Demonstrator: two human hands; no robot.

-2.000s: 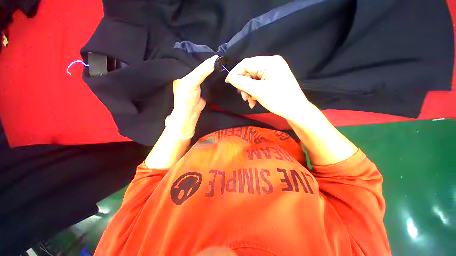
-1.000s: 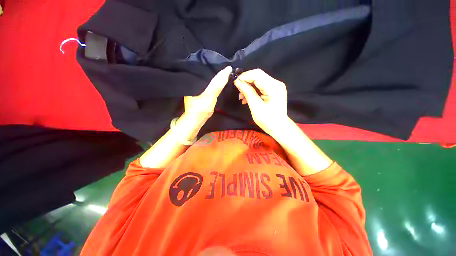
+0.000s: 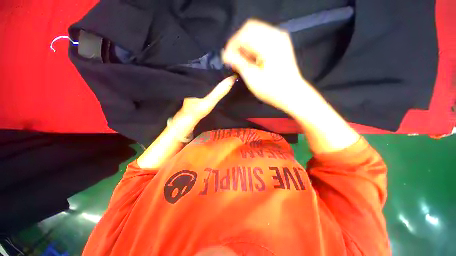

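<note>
A large dark coat [image 3: 160, 90] lies spread over the red table, with a blue-grey strip [image 3: 320, 20] showing in its open front. My left hand [image 3: 200, 107] grips the coat's front edge between thumb and fingers. A small dark button [image 3: 236, 77] shows at its fingertip, partly hidden. My right hand [image 3: 265, 62] is raised just above and beyond that spot, blurred, with its fingers curled together. No needle or thread can be made out in it. It covers part of the strip and the coat front.
A hanger hook [image 3: 61, 41] sticks out of the coat's collar at the left. Red cloth [image 3: 45, 95] covers the table. Another dark garment [image 3: 55, 170] hangs at the lower left. The green floor [image 3: 410, 175] shows at the right, beyond the table edge.
My right hand has moved from beside the button up and away over the coat, and is now blurred. My left hand keeps its hold. The coat's front edge has shifted a little.
</note>
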